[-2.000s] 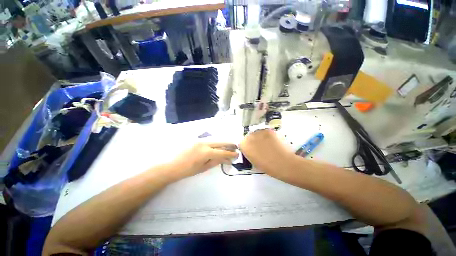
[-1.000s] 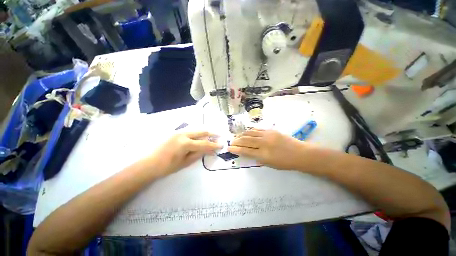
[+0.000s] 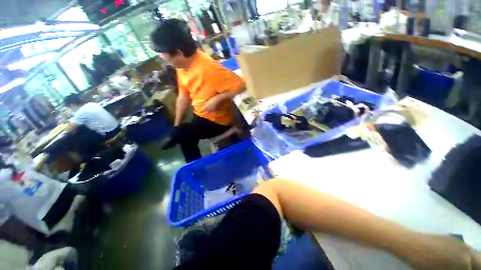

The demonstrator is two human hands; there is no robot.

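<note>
My left hand (image 3: 445,256) is at the bottom right corner, blurred and partly cut off by the edge; whether it grips anything cannot be told. A small dark edge shows just beyond it. My right hand cannot be made out. On the white table (image 3: 311,176), a stack of dark cut pieces (image 3: 461,171) lies at the right edge, a dark bundle (image 3: 402,141) to its left, and a long dark strip (image 3: 337,146) beside the bin. The sewing machine is out of view.
A lined blue bin (image 3: 308,140) with dark pieces stands at the table's left. A slatted blue basket (image 3: 184,198) is lower, beside my left arm. A person in orange (image 3: 208,82) sits beyond it, another in a light top (image 3: 95,117) farther left. A cardboard sheet (image 3: 290,63) stands behind the bin.
The view has swung far left, bringing the basket and people into view. The machine, snips and shears have left the picture; my hands have shifted to or past the right edge.
</note>
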